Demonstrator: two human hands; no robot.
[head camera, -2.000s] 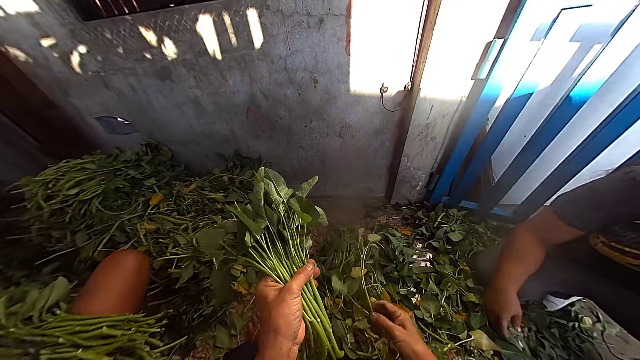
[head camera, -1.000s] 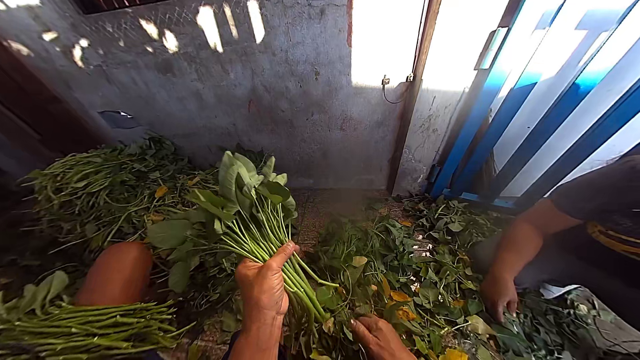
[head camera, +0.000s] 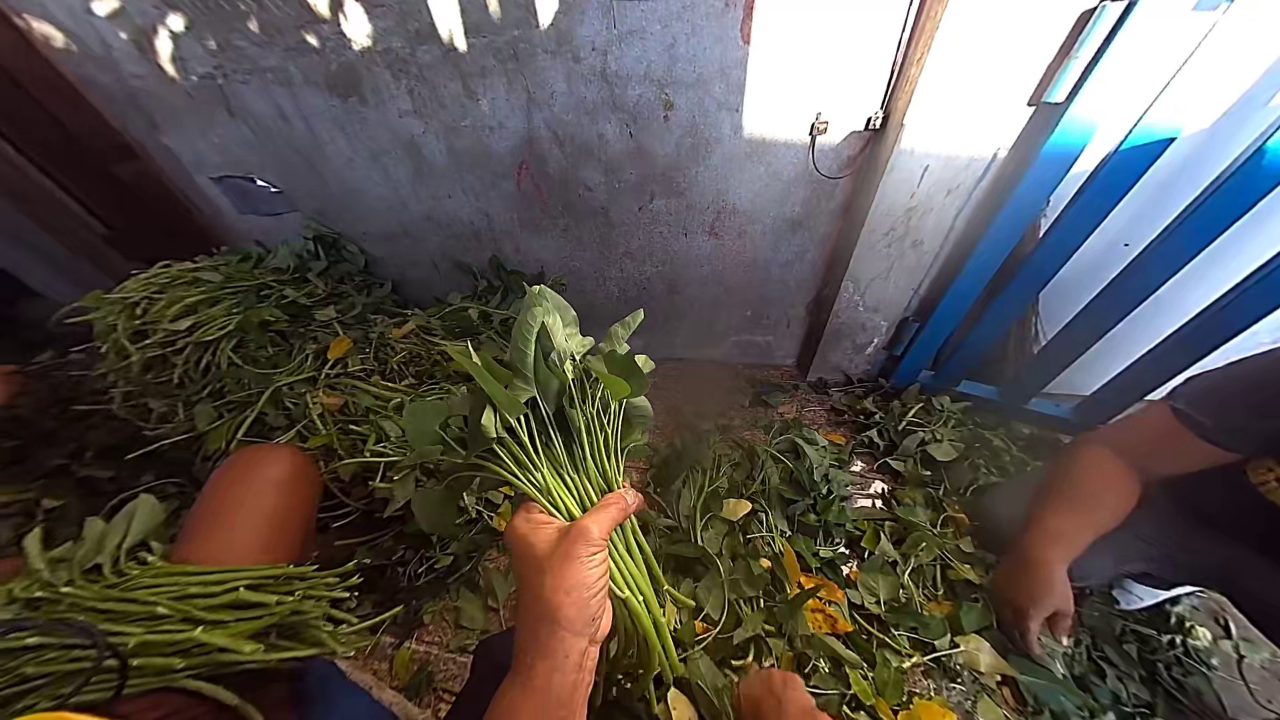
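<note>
My left hand (head camera: 565, 570) is closed around a bunch of leafy green stems (head camera: 575, 450), which looks like water spinach, its leaves pointing up and away and its cut ends hanging below the fist. Low at the bottom edge, my right hand (head camera: 778, 695) shows only in part, beside the ends of the bunch and over the loose greens; its fingers are cut off by the frame. Another bundle of green stems (head camera: 180, 625) lies at the lower left, beside a bare knee (head camera: 250, 510).
A large heap of greens (head camera: 240, 340) lies against the grey wall (head camera: 560, 180). Loose leaves, some yellow, cover the floor (head camera: 820, 560) at centre right. A co-worker's hand (head camera: 1035, 600) reaches into leaves at the right, below a blue metal gate (head camera: 1000, 260).
My right hand has moved down, mostly out of view. My left hand still holds the bunch. The co-worker's hand remains at the leaves on the right.
</note>
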